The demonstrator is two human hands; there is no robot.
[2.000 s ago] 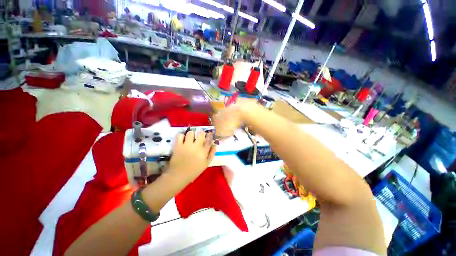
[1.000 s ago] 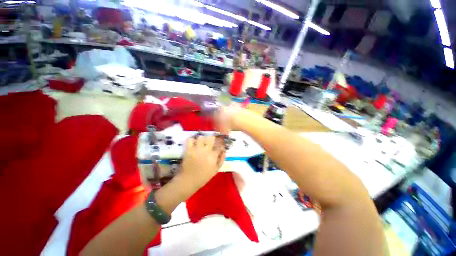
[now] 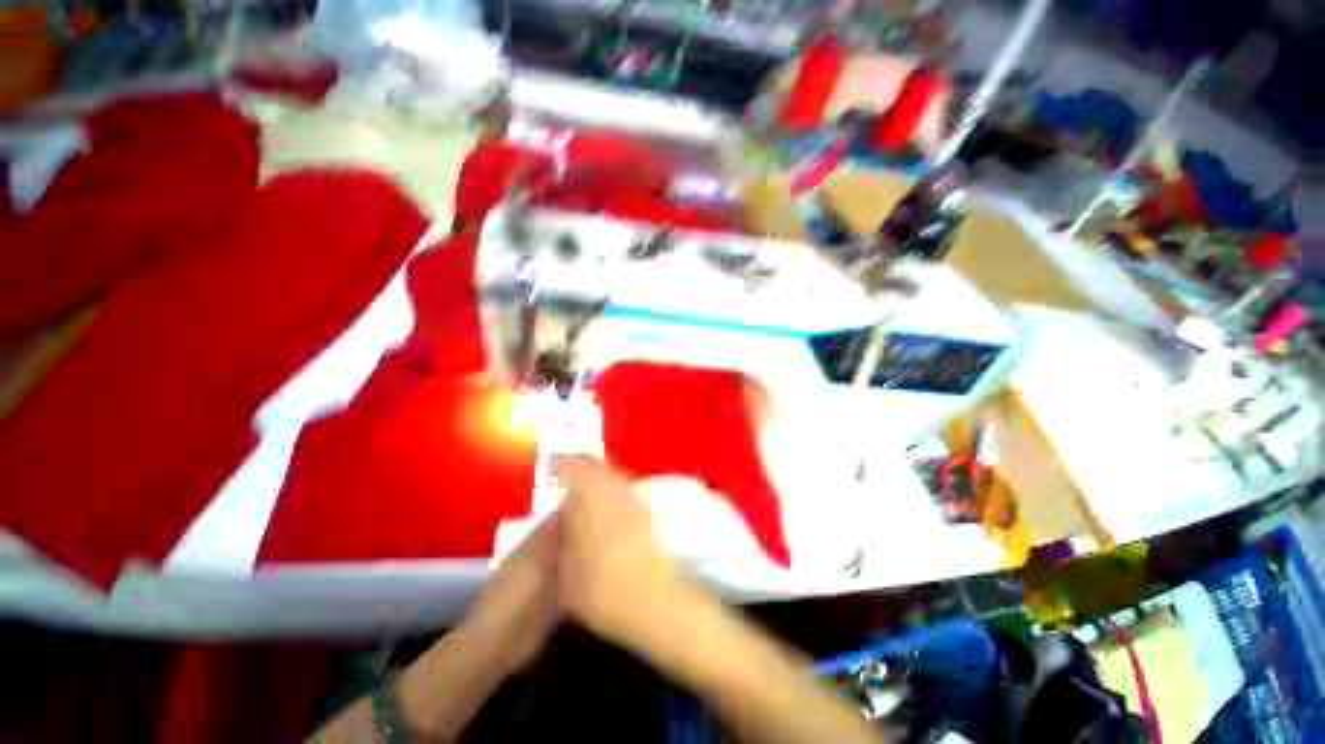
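The white sewing machine stands across the table with its lamp glowing on a large red panel left of and beneath the needle area. A small red cut piece with a pointed tail lies right of the needle, below the machine arm. My left hand and my right hand are close together at the table's front edge, just below the needle area. Both are blurred and overlap. Whether they hold anything cannot be told.
Large red cloth spreads at left. Red thread cones stand behind the machine. Orange-handled snips lie on the right near cardboard. A blue crate is at lower right, beside the table.
Both hands have come down from the top of the machine head to the table front below the needle. The view has tilted down and is blurred. The small red piece remains under the arm.
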